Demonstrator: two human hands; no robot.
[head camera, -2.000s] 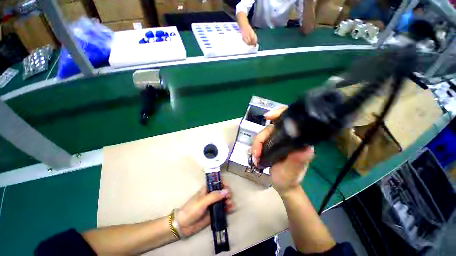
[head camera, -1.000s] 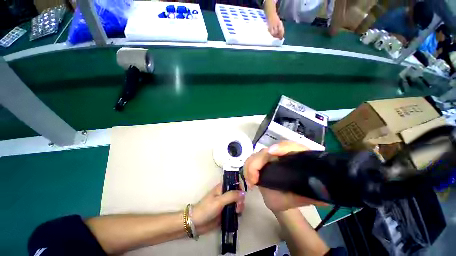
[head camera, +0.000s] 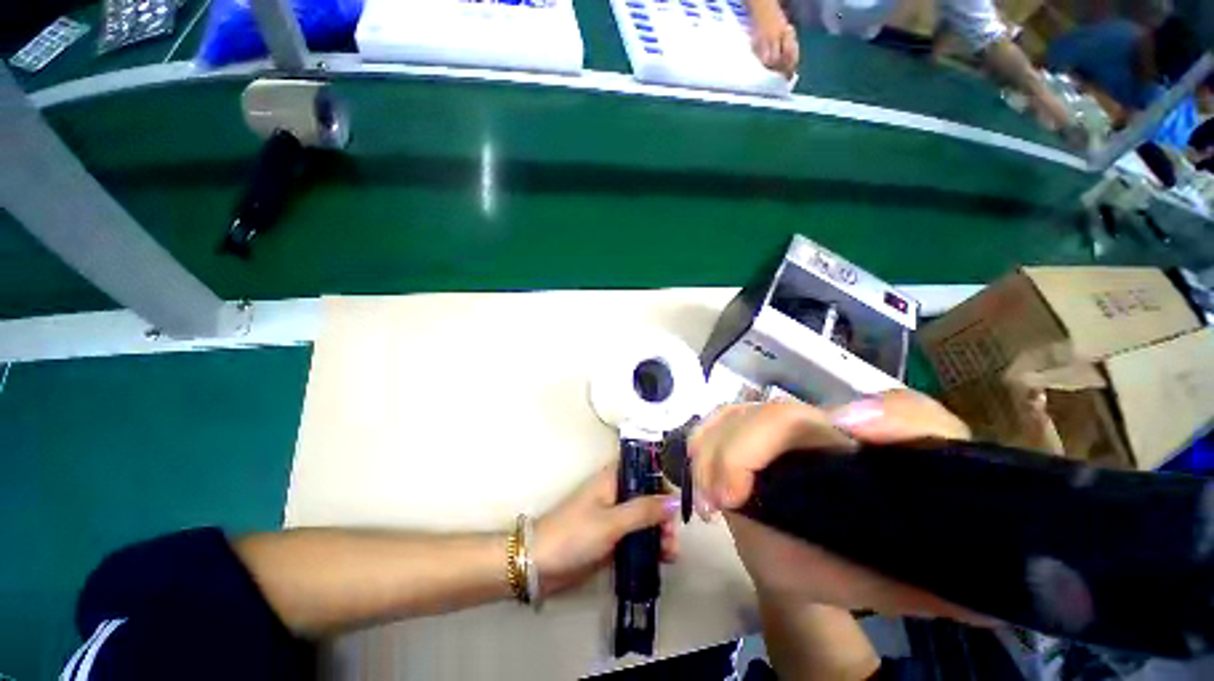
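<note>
A part-assembled hair dryer (head camera: 638, 532) lies on the beige mat (head camera: 439, 439), its white round barrel with a dark centre hole at the top and its black handle pointing down toward me. My left hand (head camera: 586, 535) holds the handle from the left side, fingers around it. My right hand (head camera: 786, 466) is closed around the thick black electric screwdriver (head camera: 999, 532), which stretches to the right edge. Its tip end is at the right side of the upper handle; the exact contact is hidden by my fingers.
The screw box (head camera: 832, 319) stands just beyond my right hand, with an open brown carton (head camera: 1052, 346) to its right. Another hair dryer (head camera: 286, 146) lies on the green belt (head camera: 533, 173). A metal post (head camera: 107, 200) rises at left. People's hands work across the belt.
The belt dryer has moved left in view. My right hand and screwdriver have come from the screw box to the handle's right side. My left hand keeps its hold on the handle.
</note>
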